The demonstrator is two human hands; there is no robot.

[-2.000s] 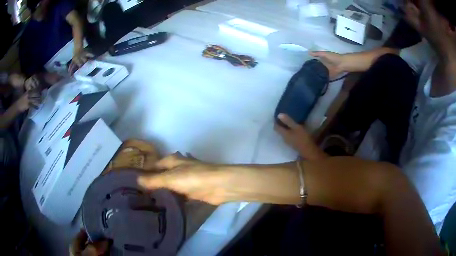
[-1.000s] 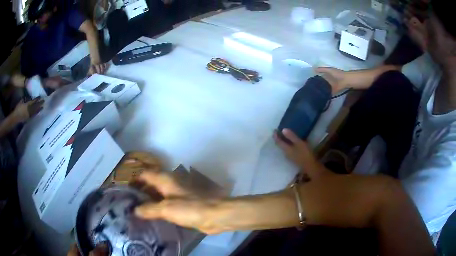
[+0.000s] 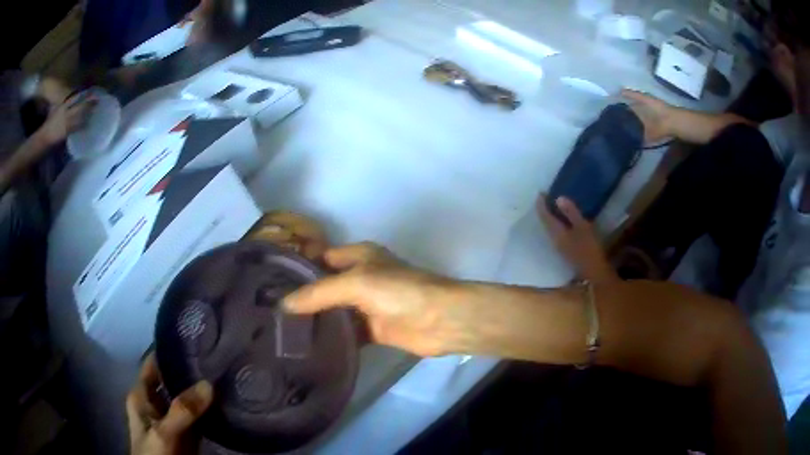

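A dark brown-purple round housing [image 3: 226, 378] is held up at the lower left, its face with two round grilles, small holes and a small rectangular patch towards the camera. My left hand [image 3: 169, 411] grips its lower left rim, thumb on the face; this hand is partly cut off by the bottom edge. My right hand [image 3: 382, 298] is at its upper right rim, a finger over the face near the patch; its other fingers are partly hidden. A wood-coloured round housing [image 3: 289, 229] lies behind the dark one, mostly covered.
White cartons [image 3: 200, 231] stand at the left, with a small white box [image 3: 253, 98] behind. A person at the right holds a long dark unit [image 3: 599, 160]. A wire bundle [image 3: 471, 84] and a slim black unit [image 3: 306, 41] lie on the white table [image 3: 400, 151].
The dark housing has been turned over to show its grille side and is raised slightly. Both hands moved with it. The view has shifted, and a person at the left now holds a round pale piece.
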